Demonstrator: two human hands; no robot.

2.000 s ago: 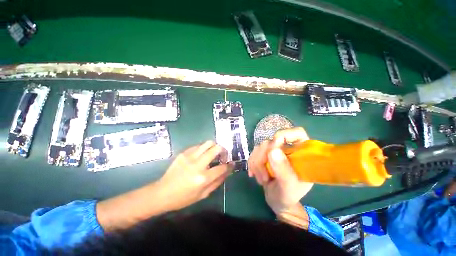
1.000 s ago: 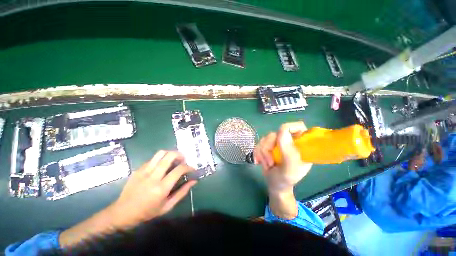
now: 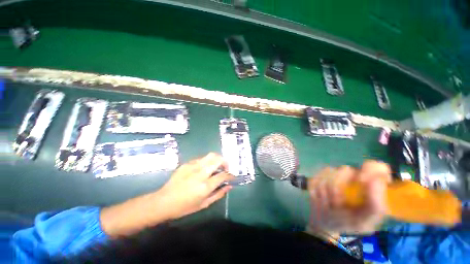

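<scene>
A silver-white phone unit [image 3: 237, 152] lies upright in front of me on the green bench. My left hand [image 3: 198, 180] touches its lower left end with the fingertips. My right hand [image 3: 350, 196] is blurred and gripped around an orange electric screwdriver [image 3: 422, 202]. The screwdriver lies sideways, its dark tip pointing left at the lower right rim of the round dotted screw dish [image 3: 277, 156]. Whether the tip touches the dish, I cannot tell. No screw can be made out.
Several phone units [image 3: 147, 118] lie at left. Another unit [image 3: 331, 122] is by the chipped edge strip [image 3: 170, 92]. More units [image 3: 241, 56] lie on the conveyor beyond. A small pink object [image 3: 384, 136] and a white post [image 3: 438, 114] are at right.
The view has swung left and back. My right hand has moved right and lower with the screwdriver, whose tip stays by the dish. My left hand remains at the phone unit's lower end.
</scene>
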